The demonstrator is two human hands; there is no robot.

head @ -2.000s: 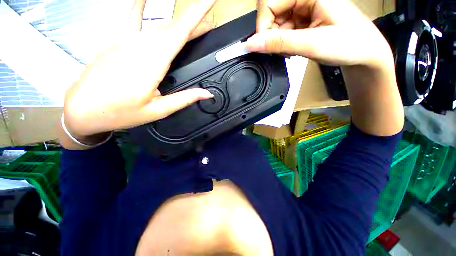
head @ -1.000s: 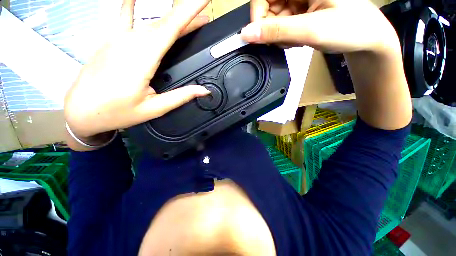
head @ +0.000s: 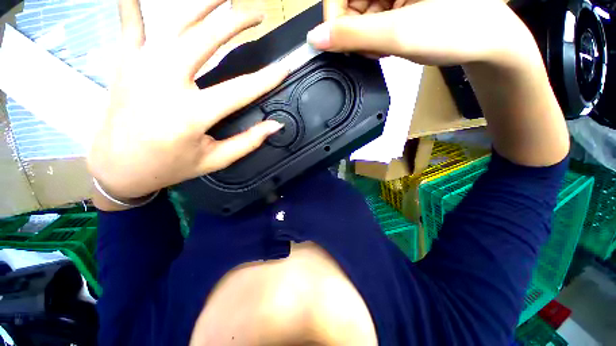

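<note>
A black fan base (head: 317, 101) is tilted against my chest, its underside with an oval groove and round centre facing up. A narrow white label (head: 299, 57) lies along its upper long edge. My left hand (head: 169, 115) is spread over the base's left part, with the thumb on the small round centre and the index finger at the label's left end. My right hand (head: 405, 30) holds the base's upper right edge, with the thumb on the label's right end. Its other fingertips are partly cut off by the top edge of the picture.
Lined label sheets (head: 50, 128) and a long white strip (head: 54, 84) lie at the left. White paper (head: 400, 101) lies right of the base on cardboard (head: 439, 108). Another black fan (head: 584, 61) is at the right. Green crates (head: 567, 230) and a yellow crate (head: 449, 155) are below.
My left index finger has come down onto the label's left end, covering part of it, and the other left fingers have spread. My right thumb has shifted slightly left with the base.
</note>
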